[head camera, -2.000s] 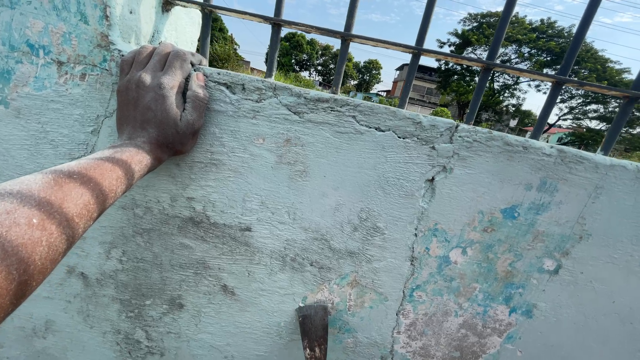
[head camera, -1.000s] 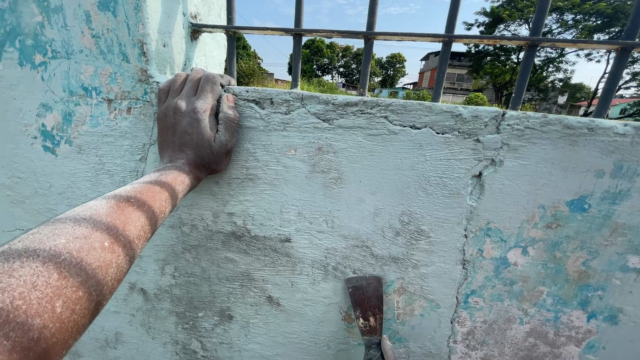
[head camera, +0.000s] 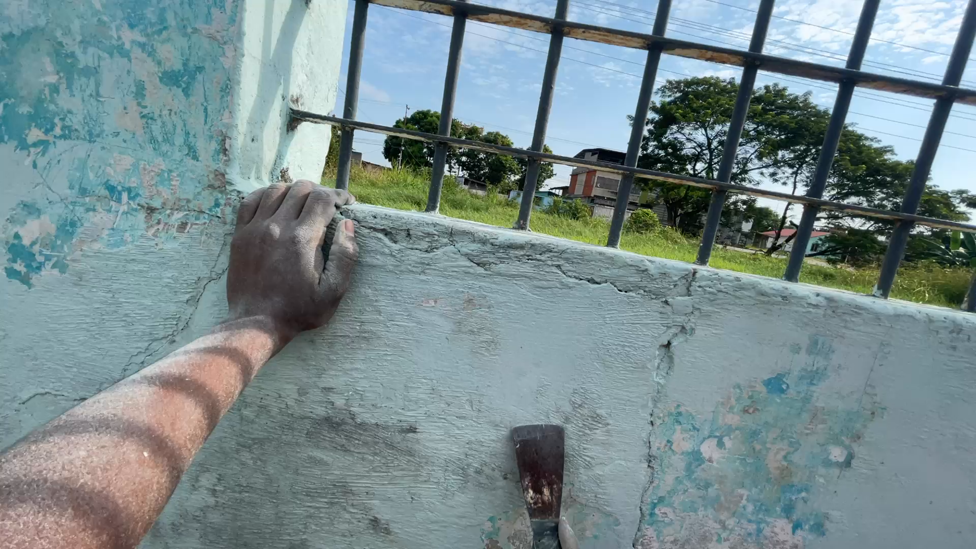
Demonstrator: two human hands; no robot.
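My dusty left hand (head camera: pixel 290 255) rests on the top edge of the painted wall (head camera: pixel 473 358), fingers bent over the edge beside the corner pillar, thumb against the wall's face. A putty knife (head camera: pixel 541 473) with a brown-stained blade lies against or just in front of the wall at the bottom centre, blade pointing up. Of my right hand (head camera: pixel 567 534) only a fingertip shows, beside the base of that blade; the rest is below the frame. The pale green paint has a long crack at right and blue and pinkish worn patches.
A metal bar fence (head camera: pixel 637 145) rises from the wall's top. At left stands the painted pillar (head camera: pixel 282 84), next to a wall section with flaking blue paint (head camera: pixel 114 114). Grass (head camera: pixel 473 206), trees and buildings lie beyond the bars.
My left hand stays on the wall's top edge. More of the putty knife's base and a right fingertip show than in the oldest frame. The view has shifted and tilted.
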